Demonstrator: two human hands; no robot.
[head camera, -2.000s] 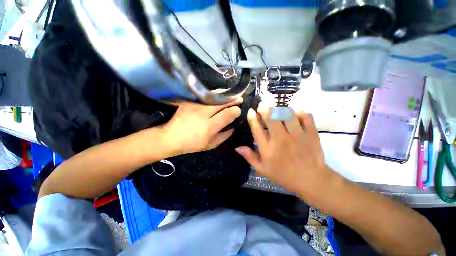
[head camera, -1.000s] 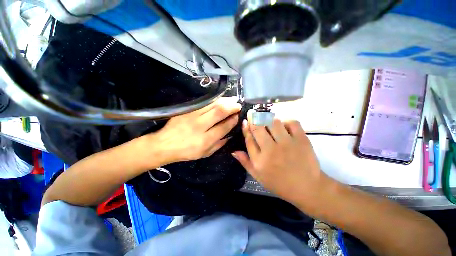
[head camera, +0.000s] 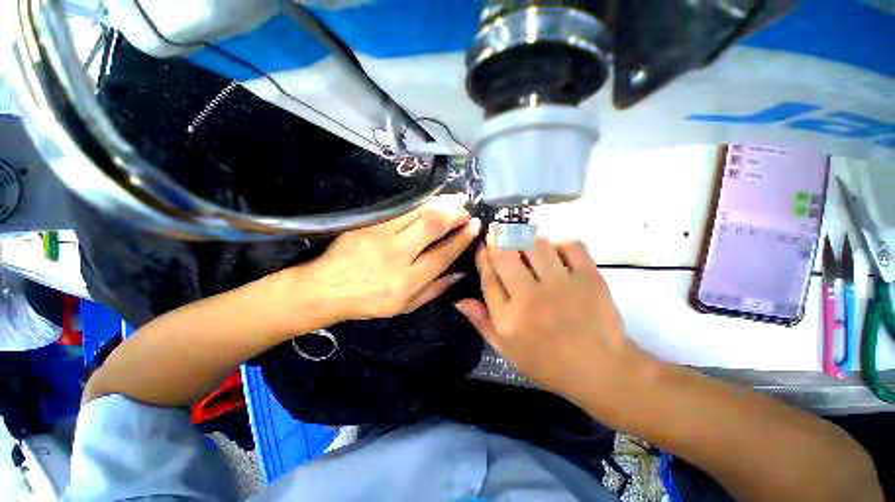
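Observation:
A black garment (head camera: 393, 363) lies under the sewing machine's needle area (head camera: 473, 181) and spreads left and down over the table's front edge. A thin white loop shows on it below my left wrist. My left hand (head camera: 388, 267) lies on the garment with its fingertips at the cloth edge, just in front of the needle. My right hand (head camera: 550, 319) lies flat beside it, fingers spread a little, fingertips at the cloth edge on the right of the needle. The machine's grey knob hides part of the presser foot. Neither hand clearly grips the cloth.
A phone with a lit screen (head camera: 761, 235) lies right of my right hand. Pink and light-blue snips (head camera: 837, 324) and green-handled scissors (head camera: 876, 333) lie at the far right. A curved metal ring (head camera: 196, 221) crosses the upper left. A blue crate (head camera: 285, 431) stands below the table.
Since the first frame the view has shifted, so the machine's knob appears further left. Both hands stay at the cloth edge by the needle. The garment has barely moved over the last second.

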